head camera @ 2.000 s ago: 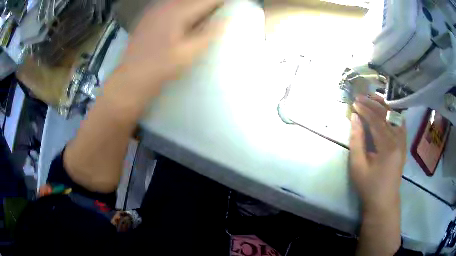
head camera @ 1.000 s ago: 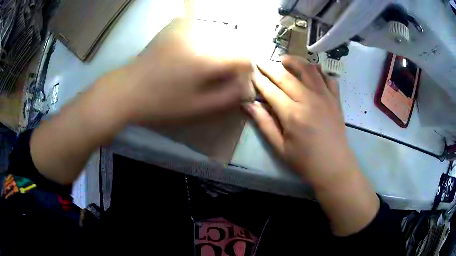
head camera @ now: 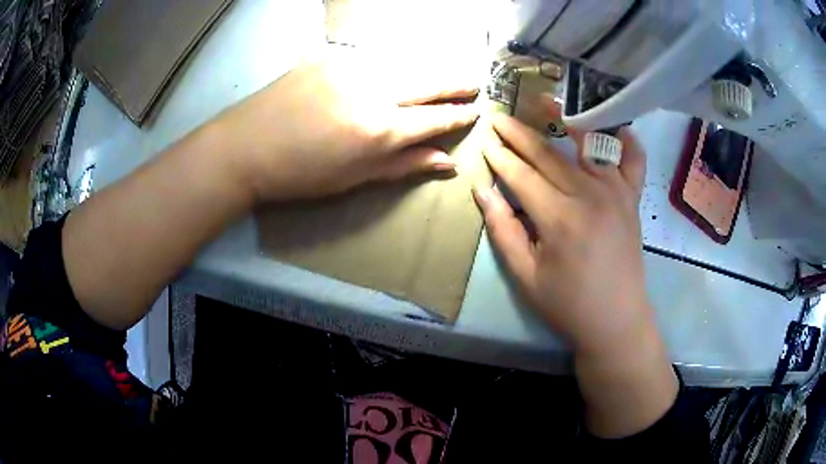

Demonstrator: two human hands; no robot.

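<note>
A tan fabric piece (head camera: 389,240) lies flat on the white table, its lower corner near the front edge. My left hand (head camera: 335,131) lies flat on its upper part, fingers pointing right towards the presser foot. My right hand (head camera: 566,208) rests at its right edge, fingertips close to the presser foot (head camera: 503,82). The white sewing machine head (head camera: 652,54) stands at the upper right. Lamp glare hides the fabric's far part and much of the needle area.
A stack of brown pieces (head camera: 149,50) lies at the upper left. A phone with a dark red edge (head camera: 715,181) lies right of the machine head. Untidy piles (head camera: 27,82) are at the far left. Layered garment parts (head camera: 756,421) hang at the lower right.
Two seconds ago my left hand was at the upper left, apart from my right. Since then a tan piece has come before the machine, and both hands now press on it near the foot.
</note>
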